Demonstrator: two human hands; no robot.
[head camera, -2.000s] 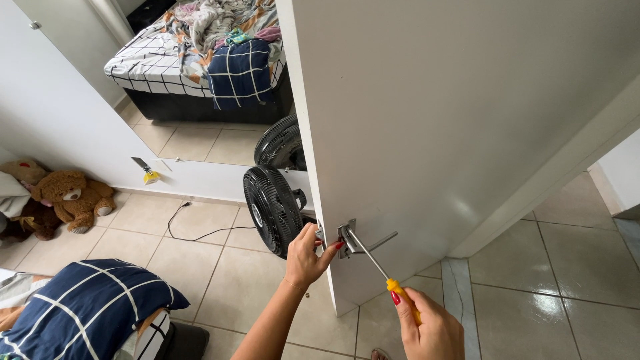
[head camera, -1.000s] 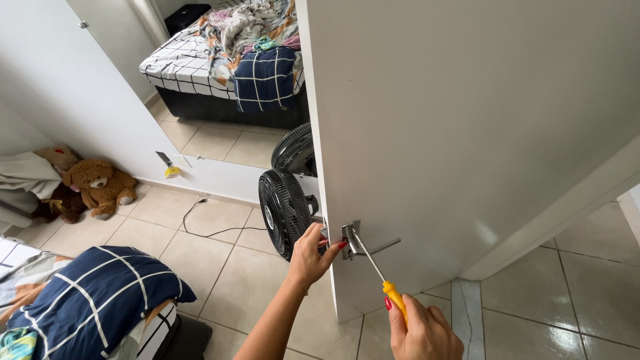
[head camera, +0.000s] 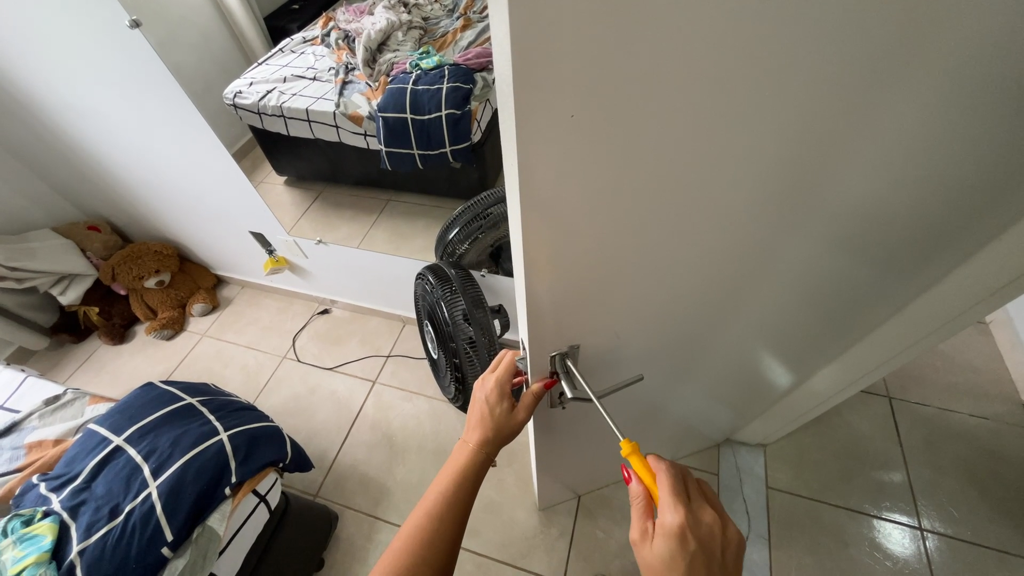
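A white door (head camera: 688, 200) stands open, with a metal lever handle (head camera: 616, 387) and its plate (head camera: 570, 356) low in the view, near the door's free edge. My right hand (head camera: 684, 516) grips the yellow handle of a screwdriver (head camera: 640, 468); its shaft slants up and left to the handle's base. The tip is too small to make out against the metal. My left hand (head camera: 500, 404) wraps the door edge beside the plate, its thumb on the near face by the hardware and its fingers at the edge, partly hidden. Whether it pinches a part there I cannot tell.
Behind the door edge stands a black fan (head camera: 456, 332), its cord (head camera: 320, 364) on the tiled floor. A wall mirror (head camera: 336, 196) reflects a bed. Teddy bears (head camera: 164, 288) sit at left. A bed with a navy checked pillow (head camera: 152, 464) fills the lower left. A door frame (head camera: 896, 328) runs at right.
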